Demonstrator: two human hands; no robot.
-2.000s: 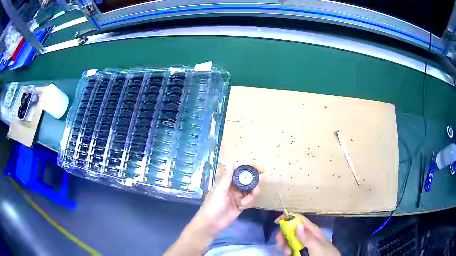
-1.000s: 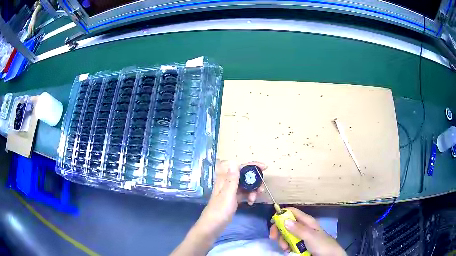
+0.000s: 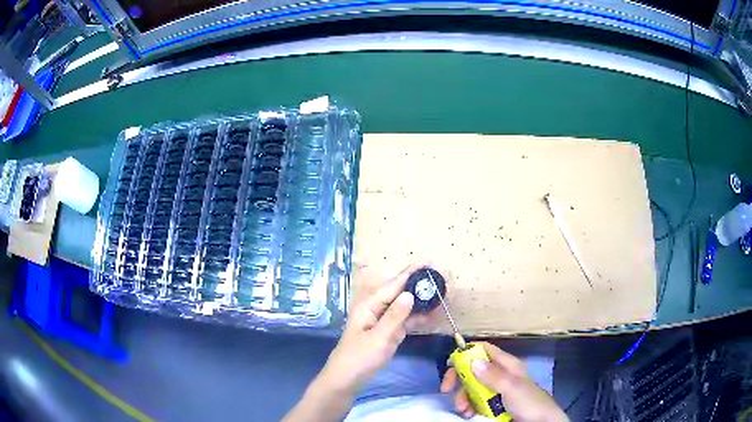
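My left hand [image 3: 381,323] holds a round black part [image 3: 425,290] with a pale centre between its fingertips, over the front edge of the tan board [image 3: 503,247]. My right hand [image 3: 505,383] is closed around the yellow-handled tool [image 3: 472,375]. Its thin metal shaft points up and left and its tip meets the black part near its upper rim. Whether the tip touches the face or the edge cannot be told. Part of the handle is hidden by the fingers. Dark specks lie on the board.
A clear blister tray [image 3: 340,247] with rows of black parts stands left of the board. A pale slim tool [image 3: 569,241] lies on the board. A white cylinder [image 3: 78,185] is at the left, a blue stool [image 3: 66,309] below it. A dark cable loops at the right.
The black part has moved slightly right and turned in my left fingers. The tool, apart from the part two seconds ago, came up to it and remains there. The whole view has shifted slightly.
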